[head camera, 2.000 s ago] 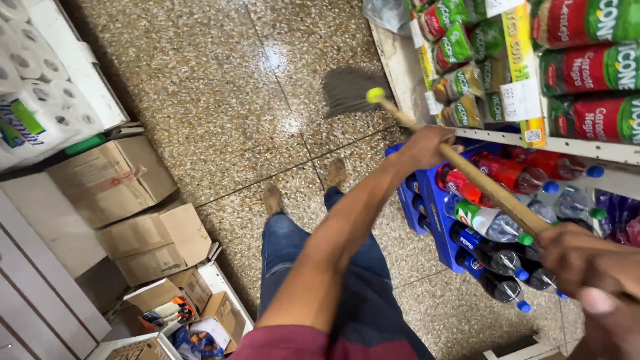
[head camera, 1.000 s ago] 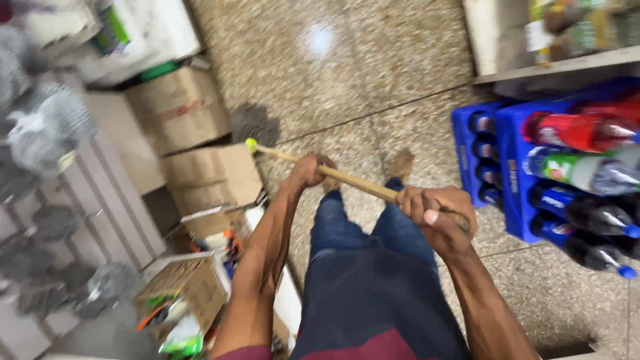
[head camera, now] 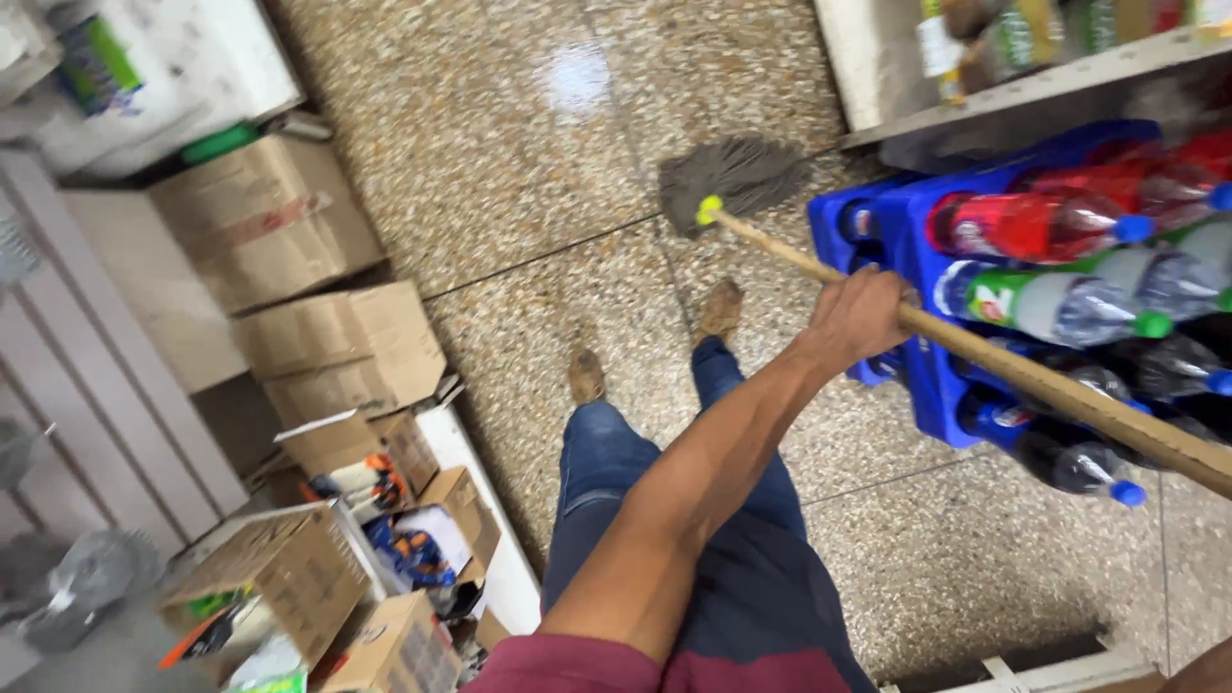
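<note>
A string mop with dark grey strands (head camera: 746, 178) lies spread on the speckled stone floor, in front of my feet. A yellow-green socket joins its head to a long wooden handle (head camera: 1049, 380), which slants down to the right edge of the view. My left hand (head camera: 859, 313) is closed around the lower part of the handle, beside the blue bottle crates. Of my right arm only a sliver of skin shows in the bottom right corner; my right hand is out of view.
Blue crates (head camera: 924, 250) with soda bottles stand close at the right, below a white shelf (head camera: 1088, 72) of packaged goods. Cardboard boxes (head camera: 260, 221) line the left side, with opened boxes of packets (head camera: 289, 577) lower down. My shoes (head camera: 586, 375) stand on the floor between them.
The handle's socket end has swung from beside the left cardboard boxes across to the right, near the crates. My left hand has moved right with it; my right hand has left the view.
</note>
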